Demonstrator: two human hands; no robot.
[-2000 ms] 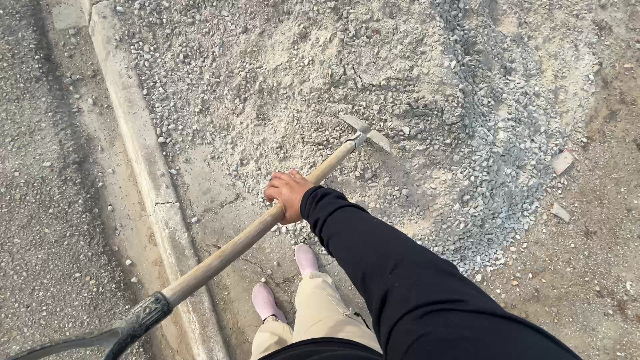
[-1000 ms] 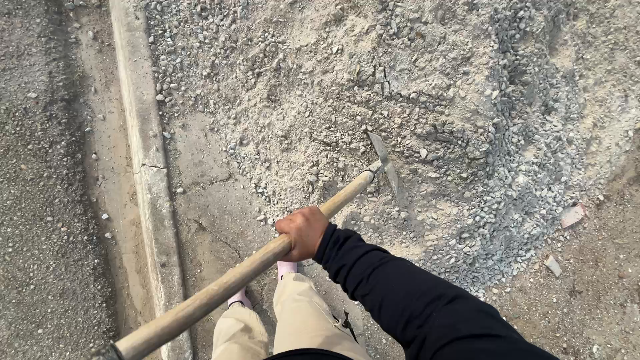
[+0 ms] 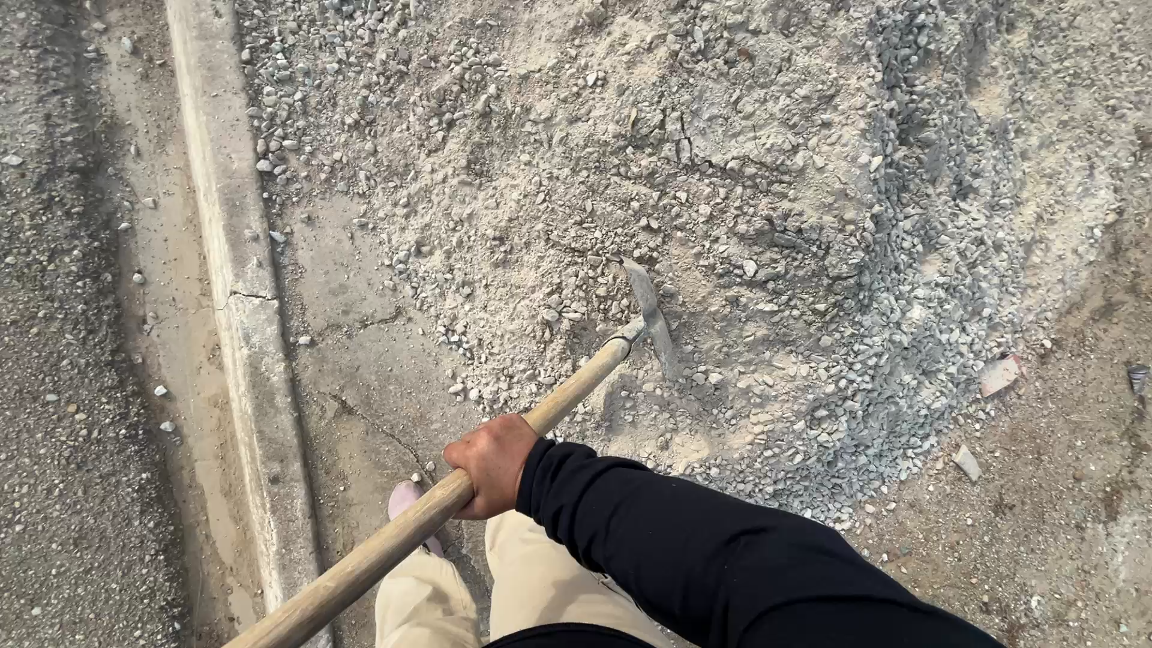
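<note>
My right hand (image 3: 493, 465) grips the wooden shaft of a shovel (image 3: 369, 551) partway along its length, with the back of the hand uppermost. The shaft slants from the lower left edge up toward the middle. At its far end, the metal shovel head (image 3: 655, 319) rests at the gravel heap (image 3: 765, 198); only a narrow, curved grey part shows, and the rest seems sunk in the stones or hidden by the angle. The near end of the shaft is out of frame. My left hand is not in view.
A cracked concrete curb (image 3: 247, 315) runs along the left, beside a muddy strip (image 3: 171, 360) and rough gravelly ground (image 3: 63, 405). My shoe (image 3: 405, 498) is on cracked paving by the heap. Loose flat pieces (image 3: 999, 375) lie on the dirt at right.
The shovel head shows at a different angle at the heap than two seconds ago. The handle's dark forked near end, visible then, is now outside the view. My right hand stays on the shaft.
</note>
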